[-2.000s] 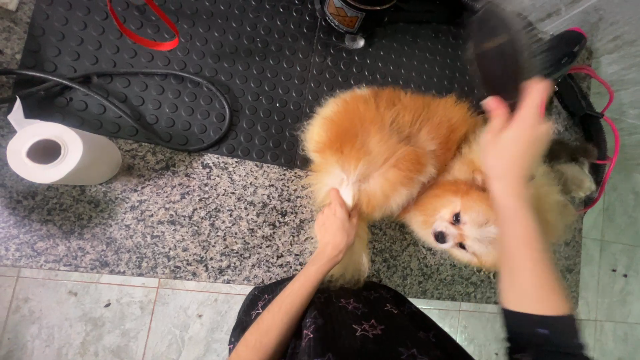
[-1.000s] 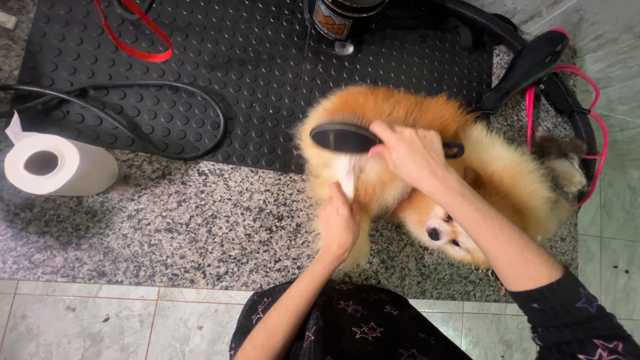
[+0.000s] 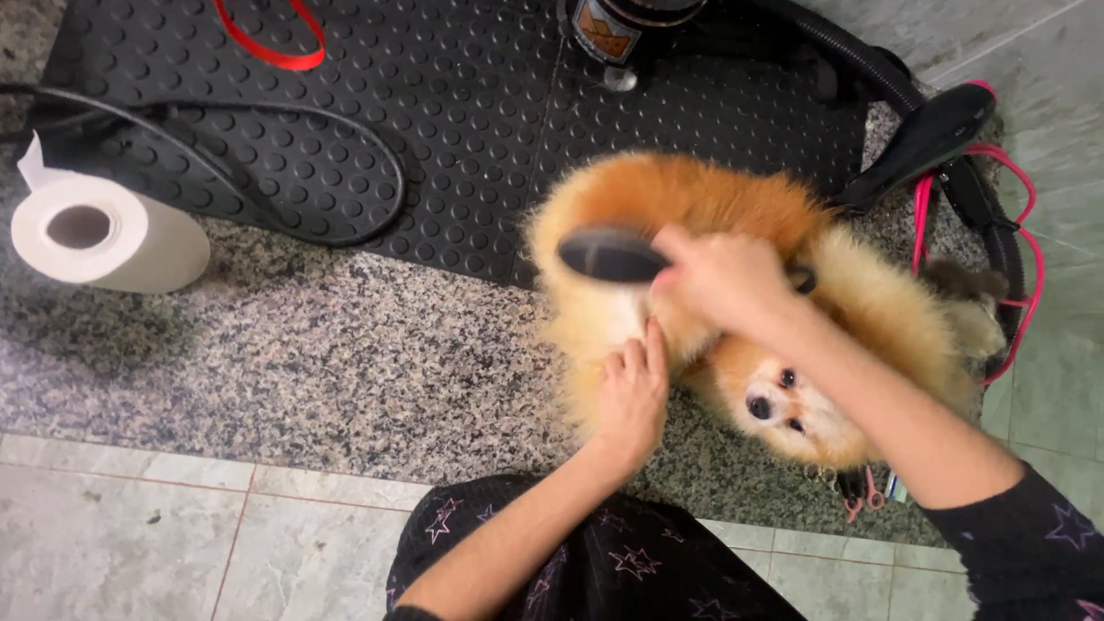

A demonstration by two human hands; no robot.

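Note:
An orange and cream fluffy dog (image 3: pixel 690 194) lies on its side on a speckled granite counter and a black studded mat, its face toward my body. My right hand (image 3: pixel 724 280) grips a black oval grooming brush (image 3: pixel 612 255), slightly blurred, whose head rests over the fur of the hindquarters; the handle end shows beyond my hand. Just below the brush, my left hand (image 3: pixel 634 392) lies on the pale fur of the dog's hind leg, fingers stretched toward the brush. Whether those fingers pinch any fur cannot be made out.
A white paper roll (image 3: pixel 164 246) stands at the left beside a looped black cable (image 3: pixel 392 155). A red strap (image 3: pixel 297 60) and a dark machine (image 3: pixel 608 34) are at the top. Right of the dog are a black hair dryer (image 3: pixel 936 129), pink cord and hose; scissors (image 3: pixel 873 492) lie near the front edge.
My right hand came down with the brush from above the dog's head onto its hindquarters. My left hand's fingers, closed on the leg fur before, are now more spread. The dog's face shows more than one second ago.

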